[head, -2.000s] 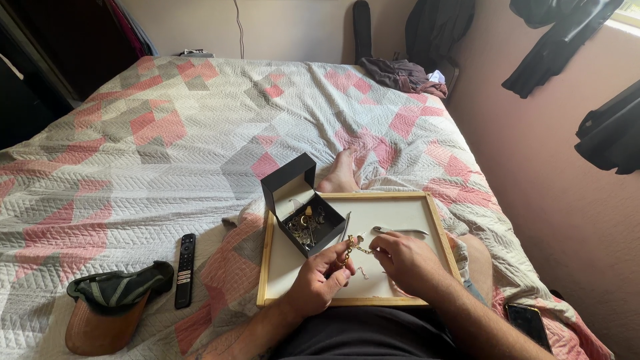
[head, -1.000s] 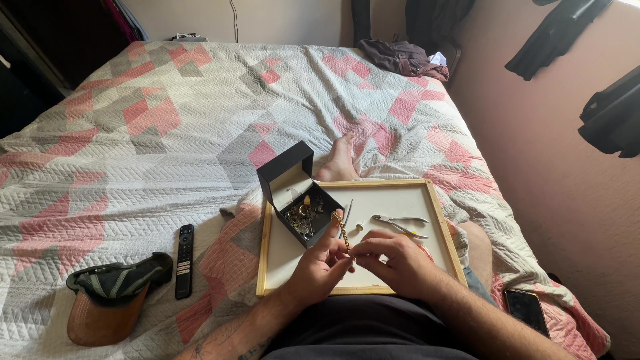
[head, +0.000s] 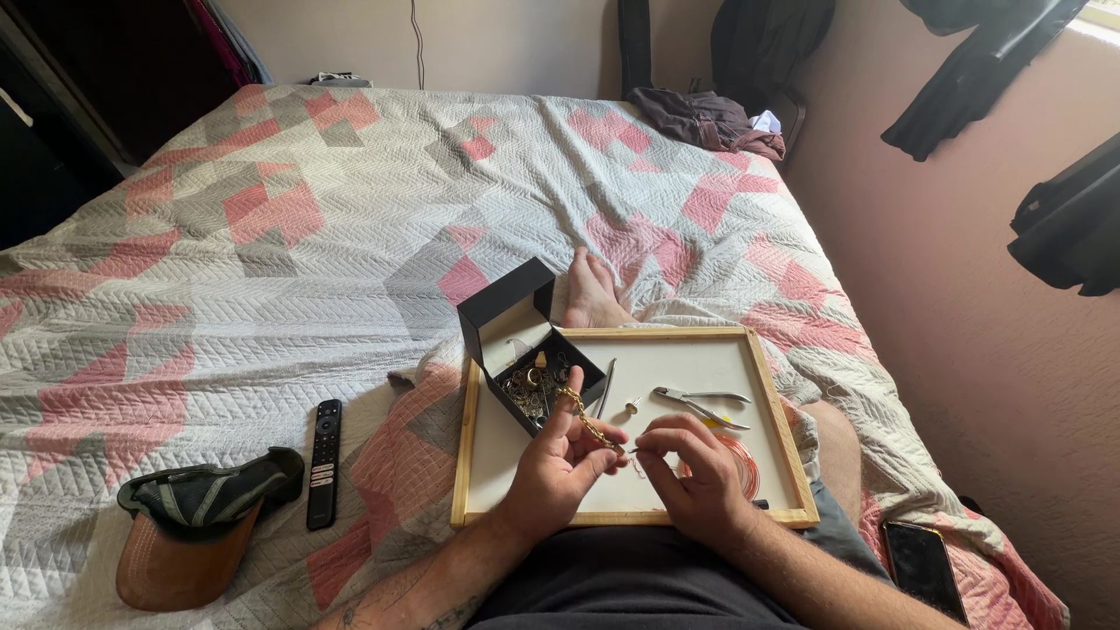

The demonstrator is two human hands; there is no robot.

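My left hand (head: 560, 468) holds a gold-coloured chain (head: 588, 422), one end draped over the raised index finger and the other pinched near the thumb. Close by on the right, the fingertips of my right hand (head: 691, 468) pinch a tiny item, too small to name, at the chain's lower end. An open black box (head: 512, 306) holding tangled jewellery (head: 532, 385) stands on a wood-framed white tray (head: 461, 464). Metal pliers (head: 700, 404), tweezers (head: 608, 387), a small metal piece (head: 633, 406) and a coil of copper-coloured wire (head: 745, 464) lie on the tray.
The tray rests on my lap over a patchwork quilt (head: 350, 254). Left of it lie a black remote control (head: 324, 464) and a cap (head: 188, 542). A phone (head: 923, 569) is at the lower right. My bare foot (head: 595, 293) shows beyond the tray; clothes (head: 700, 118) lie at the bed's far corner.
The chain, bunched in my left hand two seconds ago, now hangs over the index finger. My right hand has moved off the pliers' area, so the pliers show fully.
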